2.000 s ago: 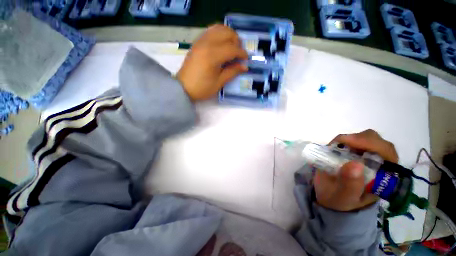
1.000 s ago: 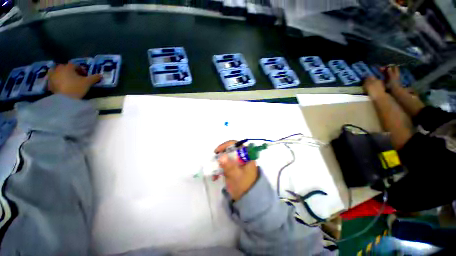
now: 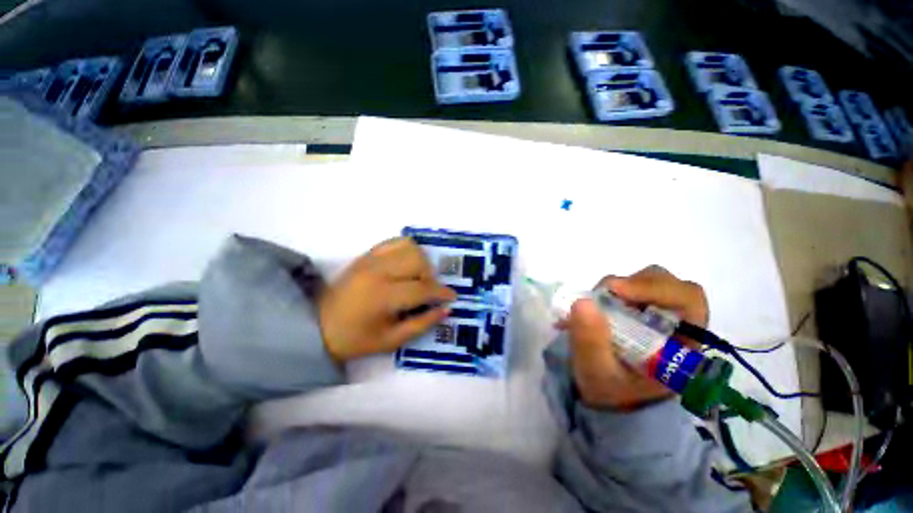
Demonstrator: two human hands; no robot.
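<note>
Two light-blue plastic housings [image 3: 479, 346] with black and silver inner parts lie edge to edge on white paper in front of me. My left hand [image 3: 385, 306] holds them at their left side, its fingertips over the inner parts near where they meet. My right hand [image 3: 636, 331] is shut on the glue syringe [image 3: 641, 341], to the right of the housings. Its pale-green needle tip points at the housings' right edge; a small gap shows between them. Whether any glue is at the tip cannot be told.
More paired housings [image 3: 476, 76] sit on the dark-green conveyor [image 3: 330, 70] along the far side. A bag of small parts [image 3: 45, 185] is at the left. A small blue mark [image 3: 567, 204] is on the paper. A black box [image 3: 866, 341] and air hose [image 3: 796, 441] are at the right.
A second ago my left hand was at housings on the conveyor; now it is on a pair on the paper. My right hand keeps the syringe, now beside that pair. The view has shifted.
</note>
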